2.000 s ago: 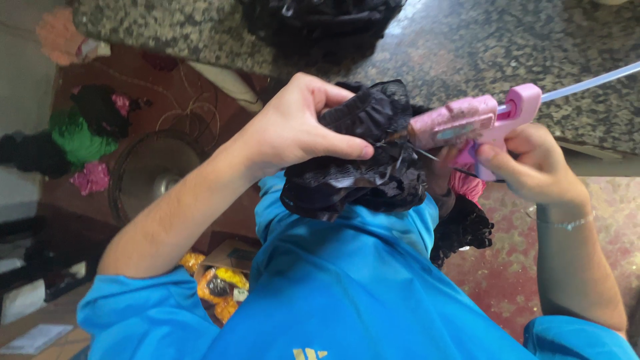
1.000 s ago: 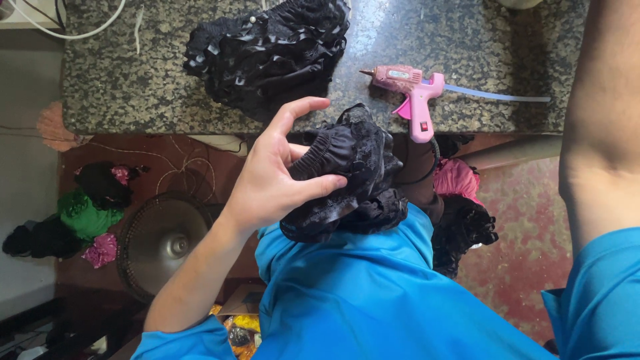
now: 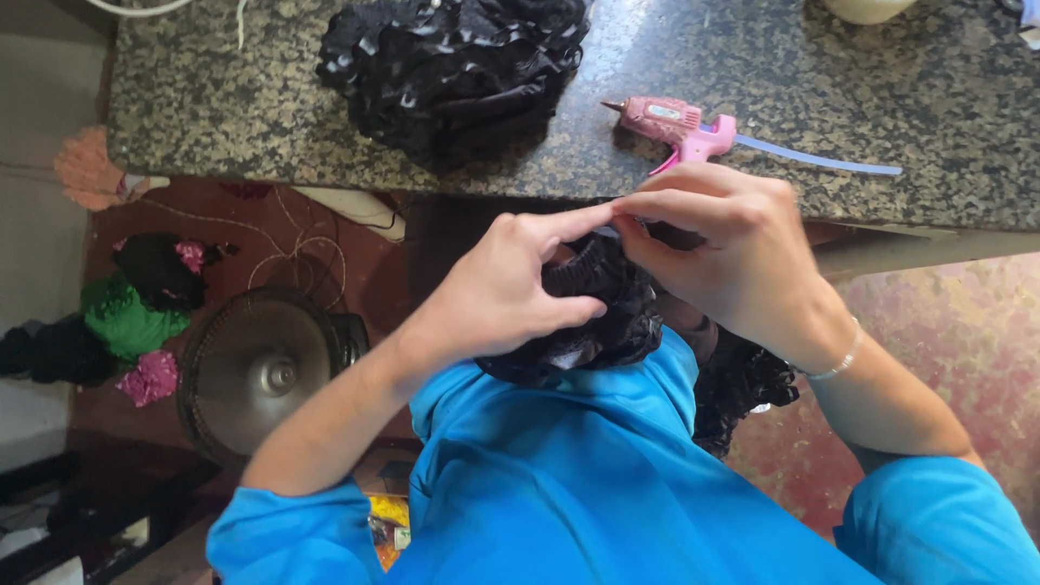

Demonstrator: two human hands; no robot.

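Note:
My left hand [image 3: 520, 284] grips a bunched piece of black gathered fabric [image 3: 605, 325] at my lap, its thumb lying over the folds. My right hand [image 3: 723, 236] meets the left index fingertip at the fabric's upper edge, thumb and fingers pinched together; whether something small is between them cannot be made out. Just beyond the right hand, a pink hot glue gun [image 3: 670, 122] lies on the speckled stone countertop [image 3: 812, 195], a translucent glue stick [image 3: 821, 156] sticking out of its back. A larger heap of black ruffled fabric [image 3: 463, 81] rests on the countertop to the left.
Below the counter at left, a round metal fan [image 3: 264, 374] stands on the red floor near loose cords. Green fabric [image 3: 130, 317] and pink fabric [image 3: 150, 378] lie beyond it. More black fabric [image 3: 743, 390] hangs beside my lap. A pale container [image 3: 869, 8] is at the counter's far edge.
Two seconds ago my right hand held the glue gun at the fabric; a second ago the gun lay on the counter and that arm reached forward. Now the right hand is back at the fabric.

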